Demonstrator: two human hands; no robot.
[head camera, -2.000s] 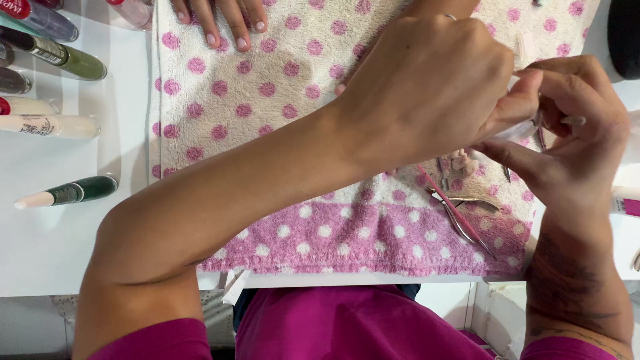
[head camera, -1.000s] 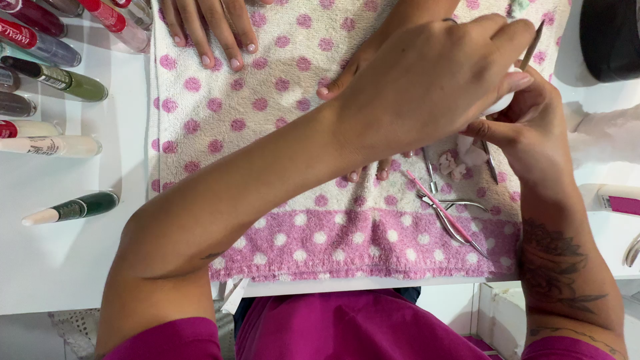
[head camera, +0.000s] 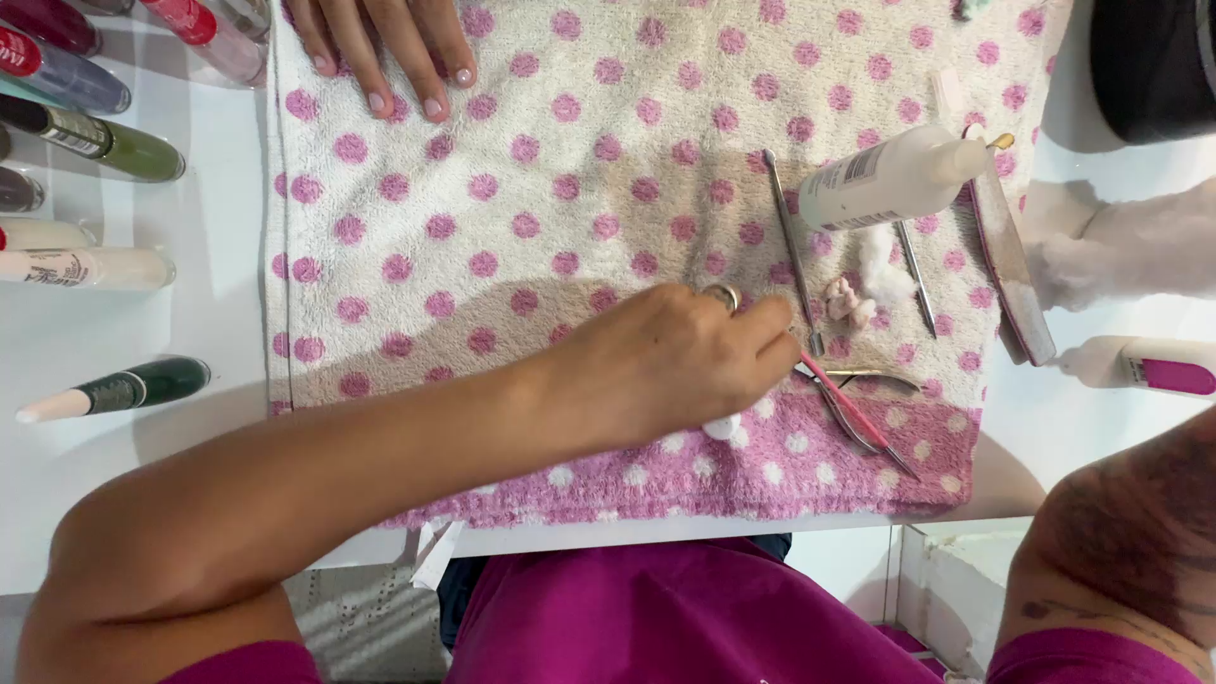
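Note:
My left hand (head camera: 665, 366) is low over the polka-dot towel (head camera: 522, 225), palm down with curled fingers, a ring on one of them. Its fingertips are beside the pink-handled tool (head camera: 855, 410) and the metal cuticle nippers (head camera: 848, 423). A small white thing (head camera: 722, 426) shows under the palm; whether I hold it is hidden. My right hand is out of view; only the tattooed right arm shows at the lower right. A metal cuticle pusher (head camera: 793, 252), a clear bottle (head camera: 888, 180), cotton (head camera: 883, 269) and a nail file (head camera: 1009, 256) are farther right.
Another person's hand (head camera: 389, 52) rests on the towel at top left. Nail polish bottles (head camera: 104, 142) line the left side, with a dark green one (head camera: 142, 388) nearer. At right are a black container (head camera: 1154, 71), a cotton mass (head camera: 1140, 242) and a white-and-magenta bottle (head camera: 1173, 366).
My left hand has moved down and left, away from my right hand, which has left the view. The other person's second hand, partly visible earlier, is no longer seen. The clear bottle and nail file now show plainly.

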